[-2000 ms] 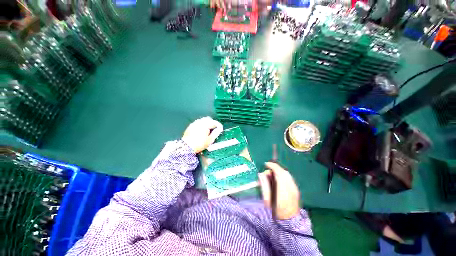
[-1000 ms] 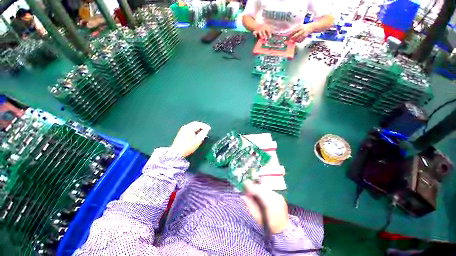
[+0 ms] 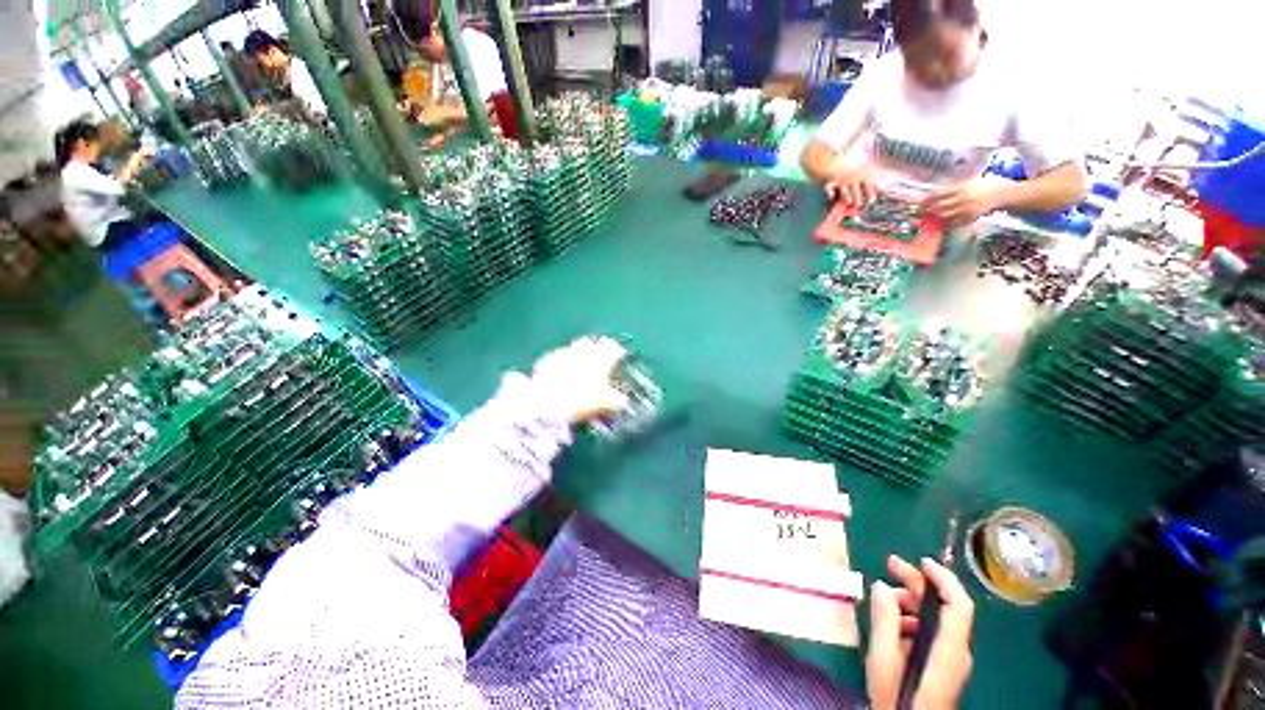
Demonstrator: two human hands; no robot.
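My left hand (image 3: 583, 377) is stretched forward and left above the mat, holding a circuit board (image 3: 634, 394) by its near side, parts showing on it; the board is blurred. My right hand (image 3: 923, 635) is at the lower right, closed around a dark soldering iron (image 3: 921, 646) with its thin metal tip pointing up and away. The whitish soldering fixture (image 3: 777, 545) lies bare on the mat, left of my right hand, with two red lines and handwriting on it.
A board stack (image 3: 888, 402) stands beyond the fixture, a round yellowish reel or tin (image 3: 1022, 555) right of it. Board stacks stand at back left and right. A blue bin (image 3: 433, 408) holding boards is at left. Dark equipment is at the right edge. A person works opposite at a red fixture (image 3: 877, 230).
The board has left the fixture, turned from plain face to parts side, and is now in my left hand further left. My right hand with the iron has moved right. The view has swung up and left.
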